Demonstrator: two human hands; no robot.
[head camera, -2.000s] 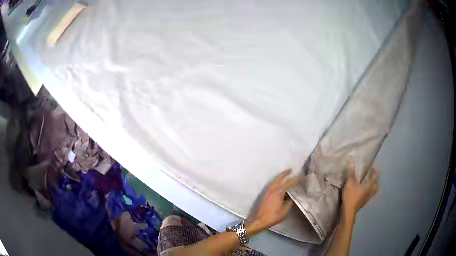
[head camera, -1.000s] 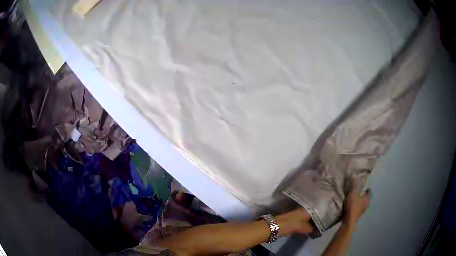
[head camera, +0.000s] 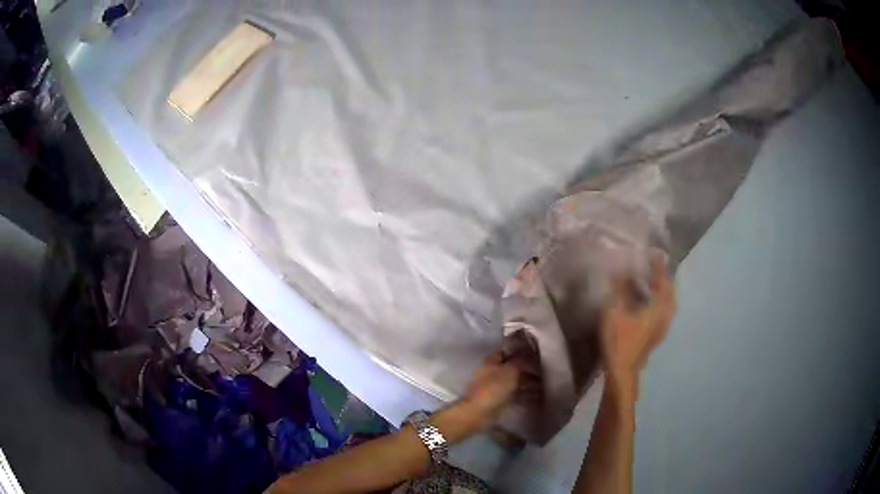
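The off-white fabric (head camera: 386, 174) covers much of the table and lies in soft wrinkles. Its right end is folded back in a greyer, rumpled band that runs from the lower middle to the upper right. My left hand (head camera: 497, 381), with a metal watch on the wrist, holds the end of this fold near the table's front edge; its fingertips are partly hidden by the cloth. My right hand (head camera: 639, 314) is blurred, on the right side of the fold with fingers spread; whether it grips the cloth I cannot tell.
A tan wooden block (head camera: 221, 69) lies on the fabric at the upper left. The pale table (head camera: 748, 318) shows right of the fold. A yellowish board edge (head camera: 121, 183) runs along the left. Brownish scraps (head camera: 164, 280) and blue fabric (head camera: 217, 434) lie on the floor.
My left hand has moved left and up with the fold's end. My right hand has moved up and left. The fold is more bunched, and the wooden block shows fully in view again.
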